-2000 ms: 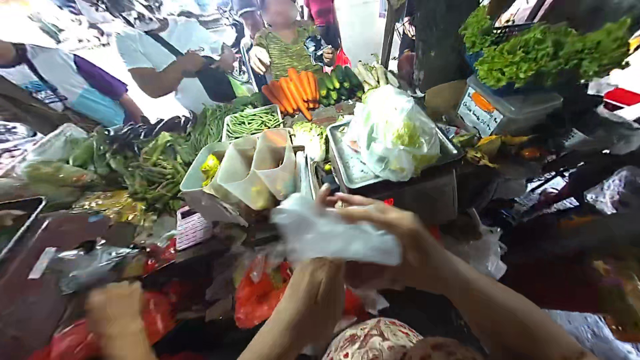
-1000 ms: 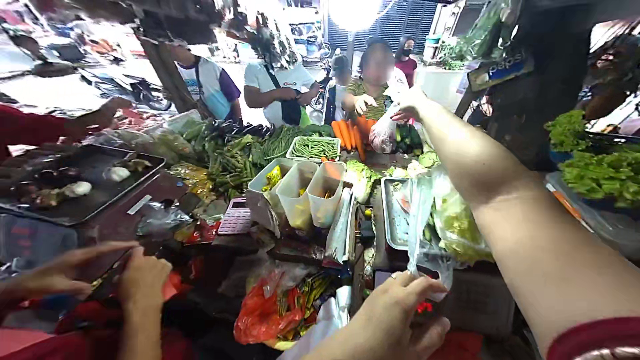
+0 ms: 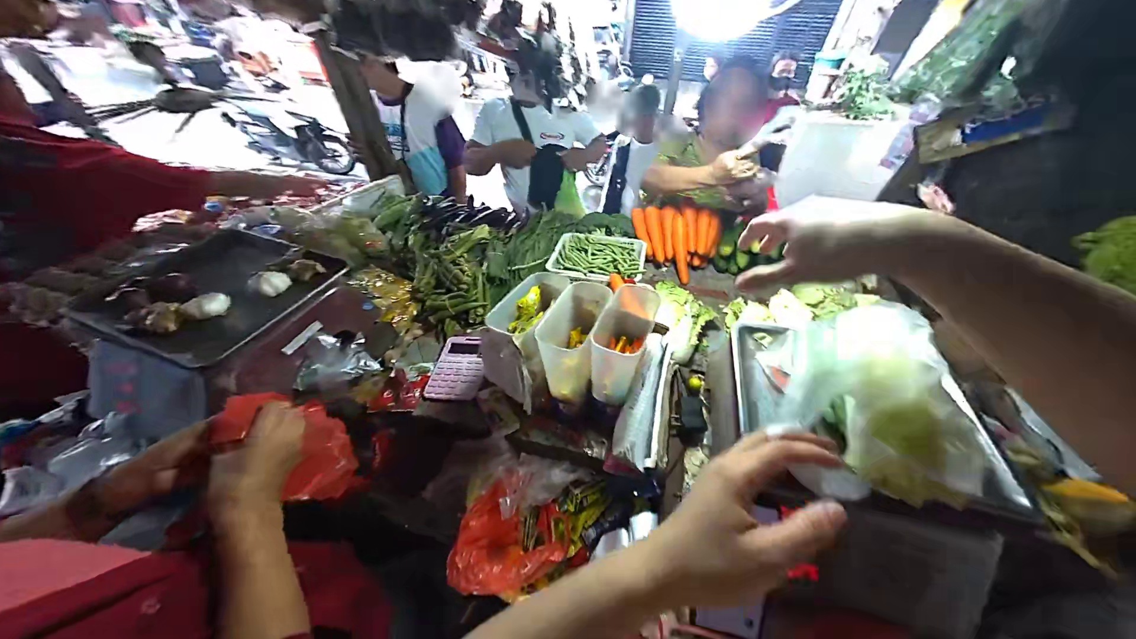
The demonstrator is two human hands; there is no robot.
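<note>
My left hand reaches in from the bottom, fingers spread, beside a clear plastic bag of leafy greens that lies on a metal tray. Whether its fingertips touch the bag is hard to tell. My right hand is stretched over the stall from the right, fingers apart and nothing in it, above pale leafy vegetables. Just beyond it are carrots and cucumbers. Across the stall, a person's hand holds something pale and blurred.
Three plastic bins, a pink calculator and a basket of green beans stand mid-stall. At left, a co-worker's hands hold a red plastic bag near a dark tray with garlic. Several people stand across the stall.
My right hand has drawn back from the person across the stall. My left hand has let go of the plastic bag's top. The co-worker's hands now hold a red bag.
</note>
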